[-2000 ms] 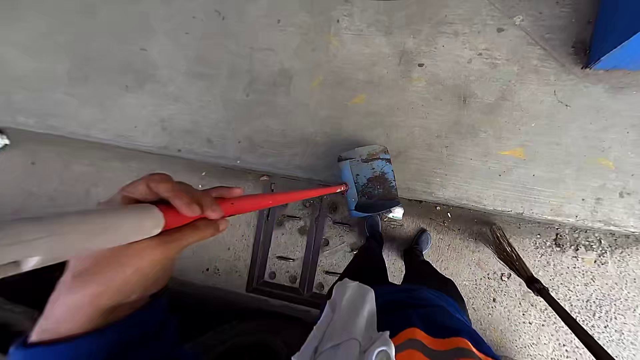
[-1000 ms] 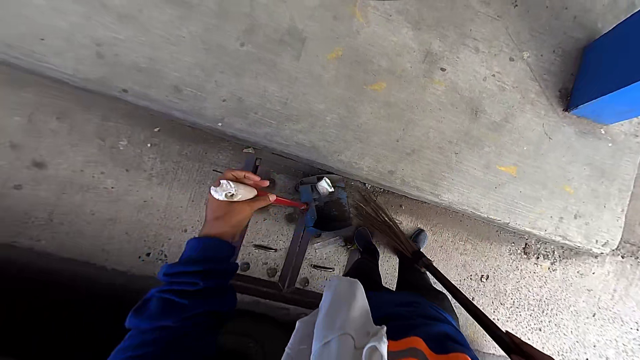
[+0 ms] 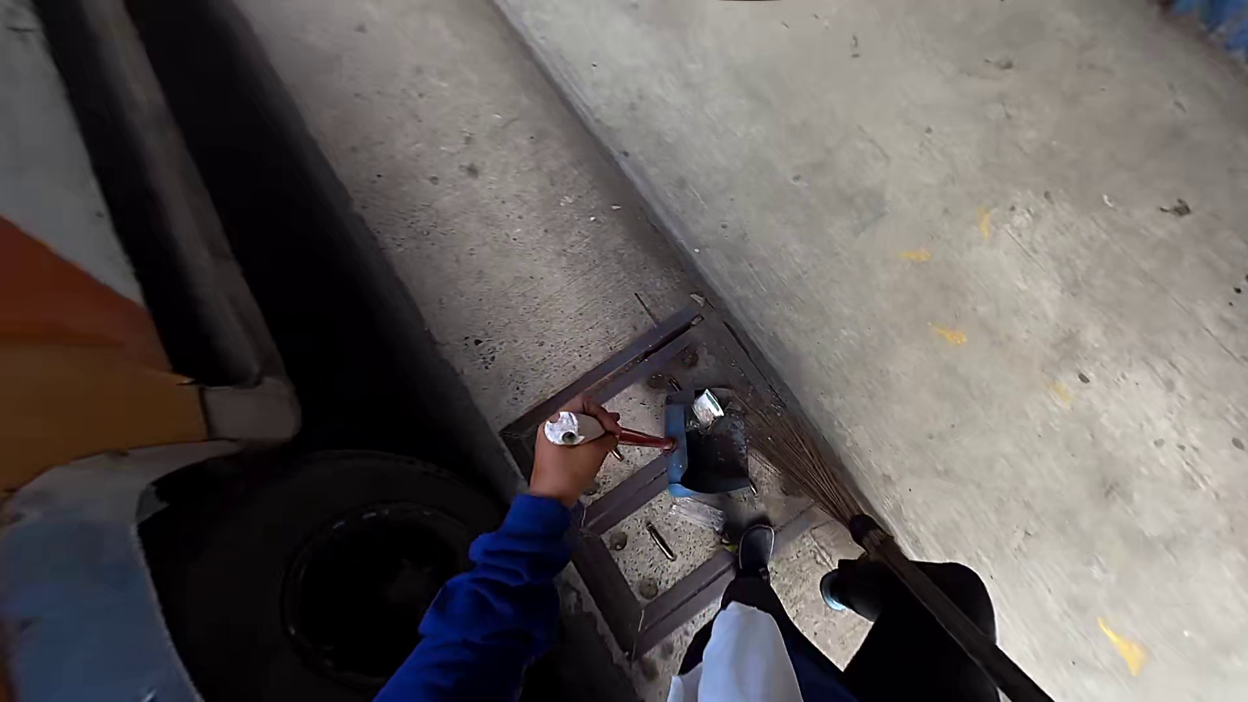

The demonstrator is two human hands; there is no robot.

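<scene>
My left hand (image 3: 570,453), in a blue sleeve, is closed around the top of a long handle (image 3: 639,439), pale at its end and red lower down. The handle leads to a worn blue dustpan (image 3: 717,458) on the ground, with a crumpled white piece of litter (image 3: 707,408) at its edge. Clear plastic litter (image 3: 698,512) lies just below the pan. A stick broom (image 3: 799,458) reaches in from the lower right, its bristles against the ground beside the pan's open side. My right hand is out of view; the broom's shaft runs off the bottom edge.
A metal frame (image 3: 634,361) with bolts is set in the ground under the dustpan. A raised concrete kerb (image 3: 673,229) runs diagonally past it. At left stands a vehicle with a large tyre (image 3: 331,565). My shoes (image 3: 756,548) are just below the pan.
The dustpan handle, slanted across the view two seconds ago, now points up at the camera. The broom has come in beside the dustpan from farther right. The view has turned toward the vehicle.
</scene>
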